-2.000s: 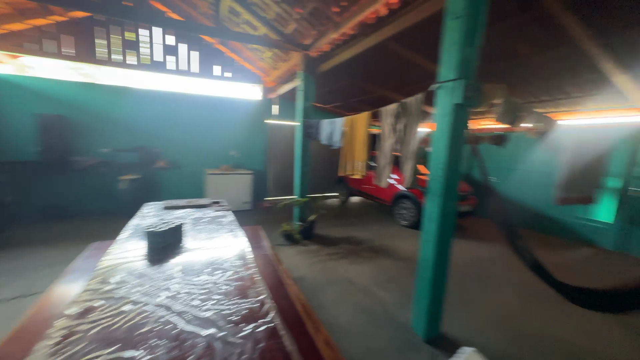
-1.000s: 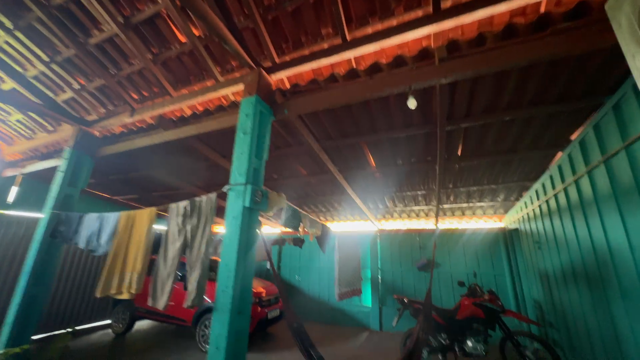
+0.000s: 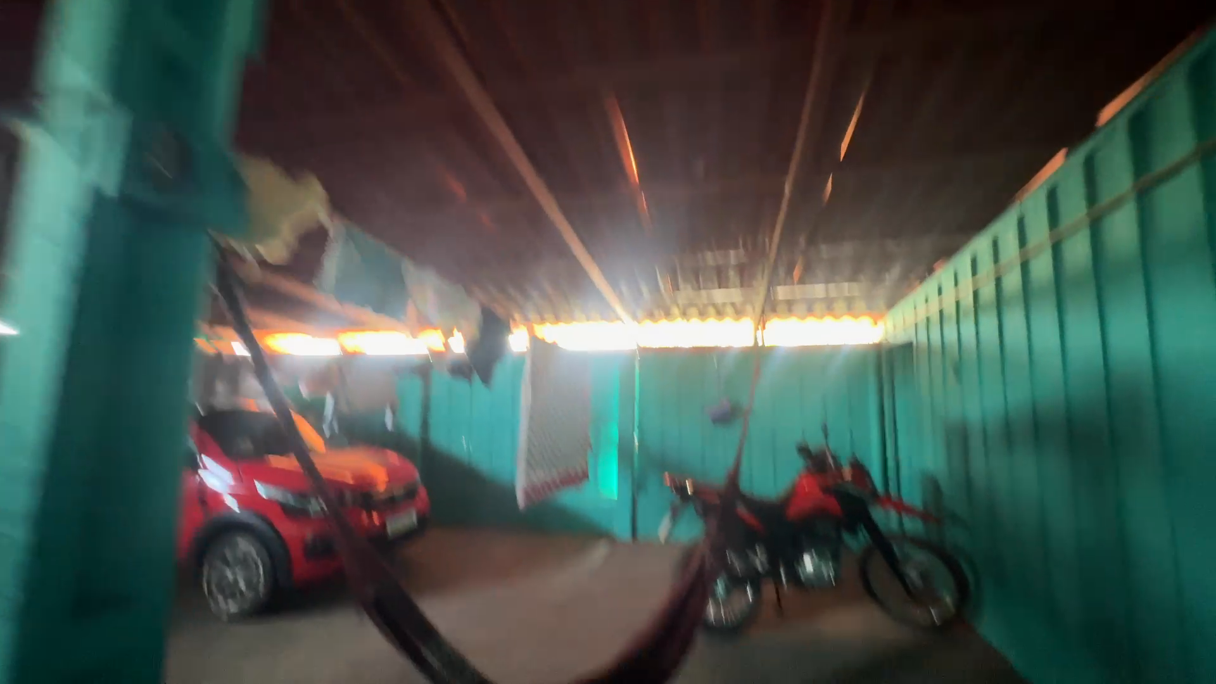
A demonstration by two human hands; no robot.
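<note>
Neither my left hand nor my right hand shows in the head view, so what they hold or touch is hidden. A dark hammock (image 3: 665, 617) hangs low across the middle, its lowest part cut off by the bottom edge. Behind its left side stands a red car (image 3: 313, 494). On the right, a red and black motorcycle (image 3: 807, 532) stands upright, partly behind the hammock's right end. A pale cloth with a red lower edge (image 3: 556, 427) hangs in front of the back wall. The view is blurred.
A green post (image 3: 123, 380) rises close by on the left. Blurred cloths (image 3: 380, 271) hang beside it below the dark roof. A green ribbed wall (image 3: 1092, 380) runs along the right side. The floor (image 3: 541, 589) shows between car and motorcycle.
The view has swung right and then down from the roof. The long covered table of the oldest frame is out of view.
</note>
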